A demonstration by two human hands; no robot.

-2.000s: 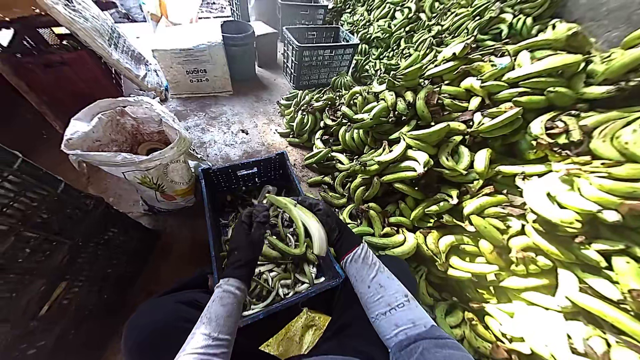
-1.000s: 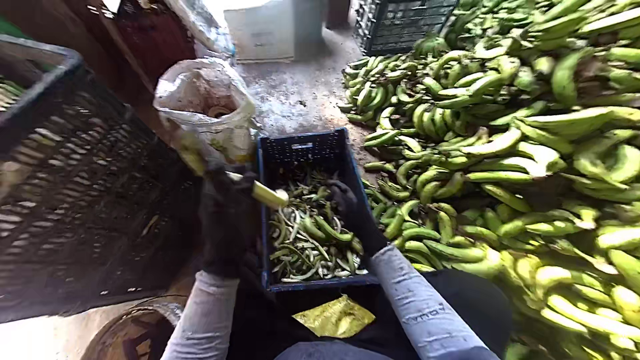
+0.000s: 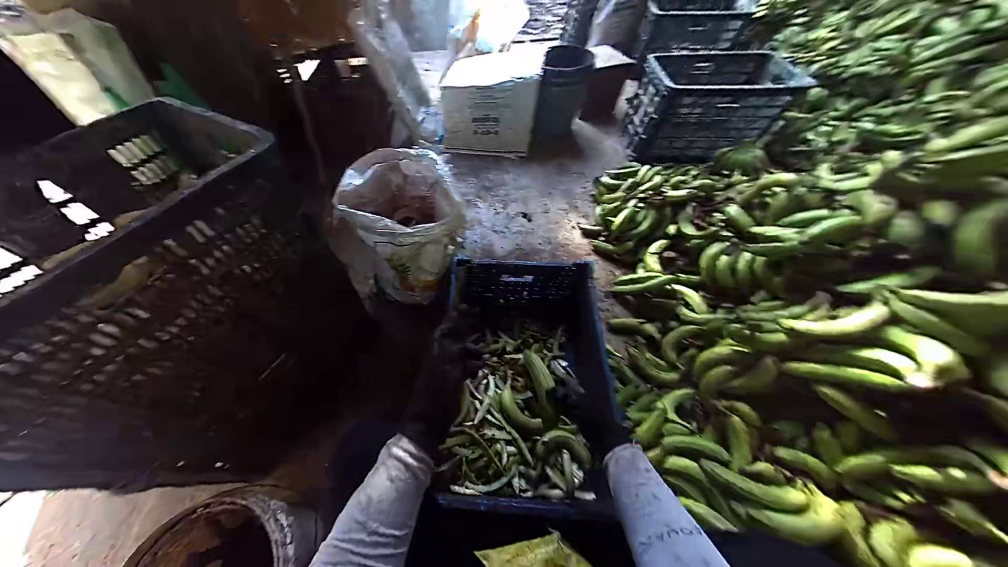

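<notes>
A dark plastic crate stands in front of me, with green and pale plantain peels inside. Several whole-looking green plantains lie on the peels. My left hand, in a dark glove, is at the crate's left side, dim and blurred; whether it holds anything cannot be made out. My right hand, gloved too, reaches over the right wall beside the plantains, its fingers hard to tell from the shadow.
Green plantains are heaped along the right. On the left stand a large black crate and a white sack; a round bucket is below. Farther back are a cardboard box, a dark bin and more crates.
My left hand has moved from above the sack side down to the crate; the pale peeled plantain seen in it one second ago no longer shows there. The view has shifted.
</notes>
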